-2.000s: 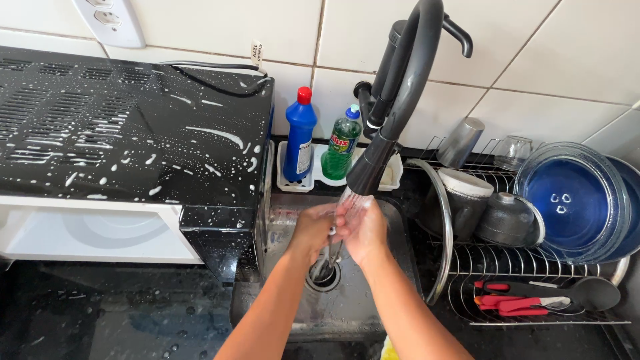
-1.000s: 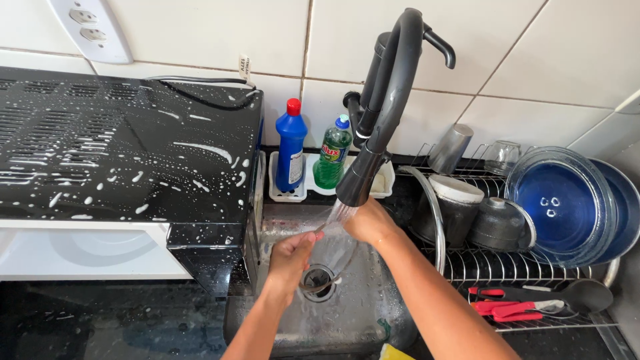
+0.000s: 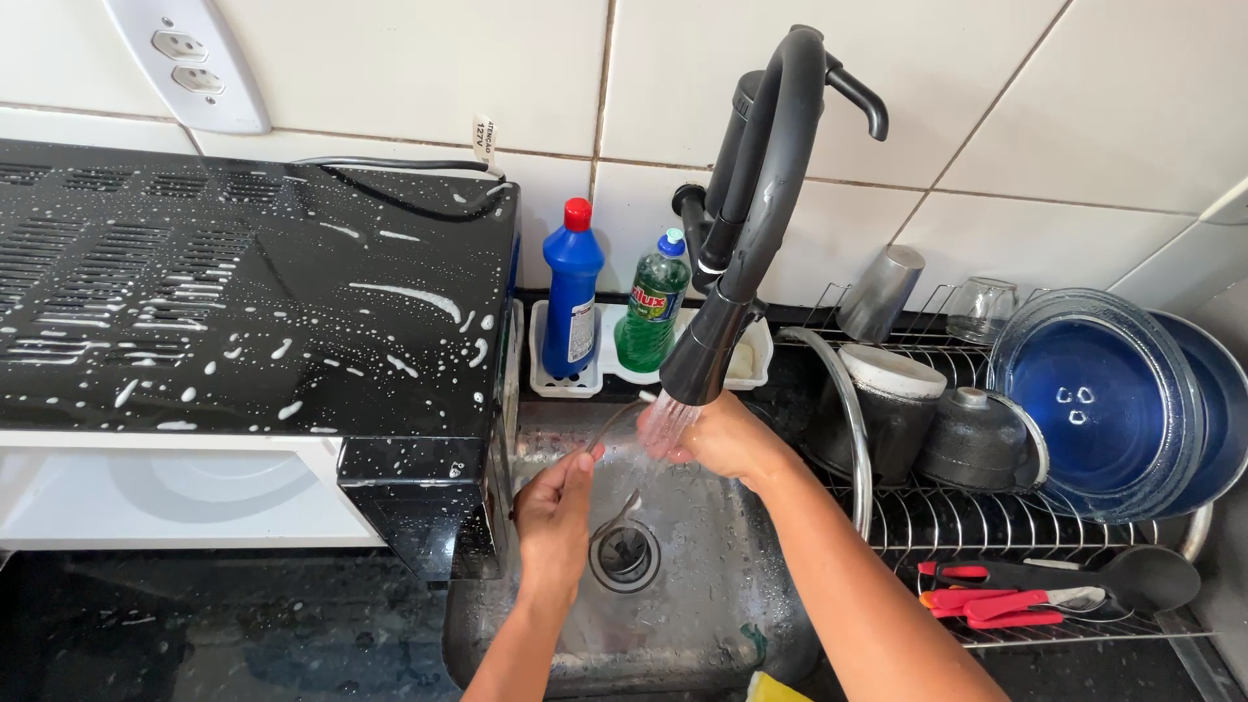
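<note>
Over the steel sink [image 3: 682,624], my left hand [image 3: 558,512] pinches a thin metal utensil [image 3: 614,419], which looks like cutlery; its upper end reaches toward the spray. My right hand [image 3: 717,439] is under the running water below the black faucet head [image 3: 704,351], its fingers partly hidden by the water. Whether it holds anything cannot be seen. Another piece of metal cutlery [image 3: 624,507] lies by the drain [image 3: 624,556]. Behind the sink, a blue bottle with a red cap [image 3: 571,292] and a green dish soap bottle [image 3: 651,307] stand in a white caddy [image 3: 565,388].
A black microwave or small oven [image 3: 292,312] spotted with foam stands at left. On the right, a wire dish rack [image 3: 936,531] holds pots, cups, blue-looking glass dishes [image 3: 1082,400], red-handled utensils [image 3: 1014,604] and a black ladle [image 3: 1150,577]. A yellow sponge [image 3: 772,688] lies at the sink's front edge.
Two seconds ago my hands were together under the spray; now they are apart, with the left one lower and to the left, holding the utensil. The right one stays at the water.
</note>
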